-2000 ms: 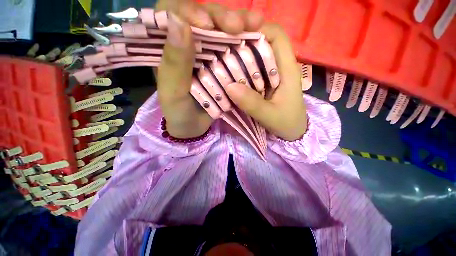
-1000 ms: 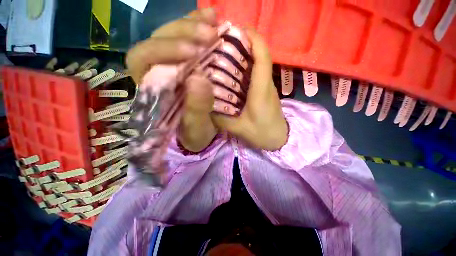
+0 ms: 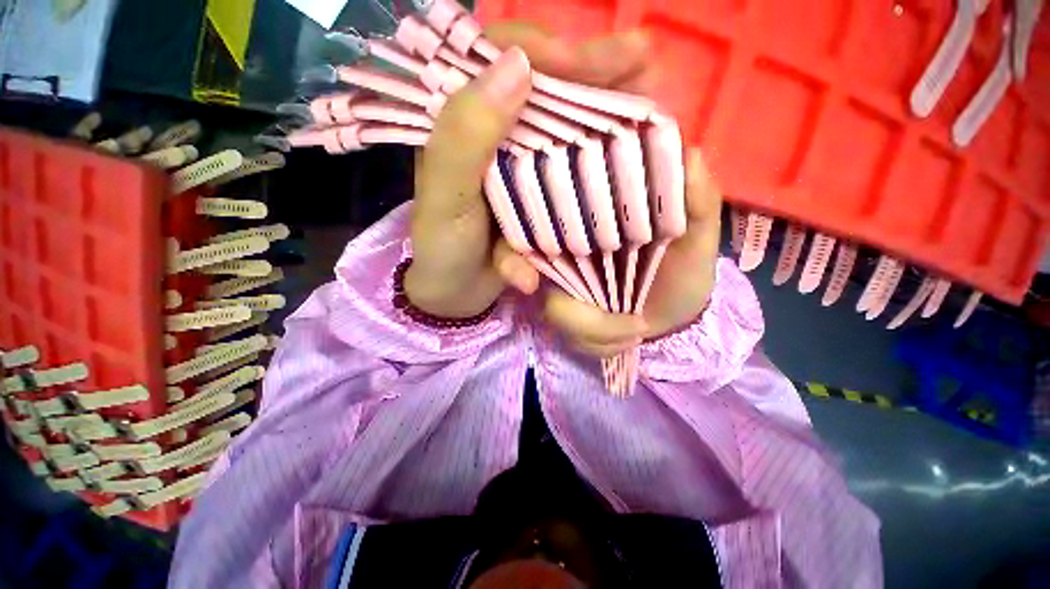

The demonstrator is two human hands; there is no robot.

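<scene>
Several pink-strap smartwatches point(image 3: 593, 196) are held together in a stack in front of my chest. Their case edges stand side by side, with dark glass edges between the left ones. My left hand point(image 3: 461, 173) is closed around the straps on the left, which fan out to the upper left with their buckle ends. My right hand point(image 3: 691, 242) wraps the right side of the stack, its fingers partly hidden behind the cases. The other strap ends gather below, between the fingers, and point down.
A red tray point(image 3: 806, 86) with pink straps hanging over its edge is at upper right. Another red tray point(image 3: 92, 253) with beige-strap watches point(image 3: 213, 311) is at left. A white board point(image 3: 52, 52) and yellow-black tape point(image 3: 225, 46) are at upper left.
The stack has been turned: the button-side edges with round dots faced up before, and now the opposite case edges show. Straps blurred at lower left are now fanned to the upper left.
</scene>
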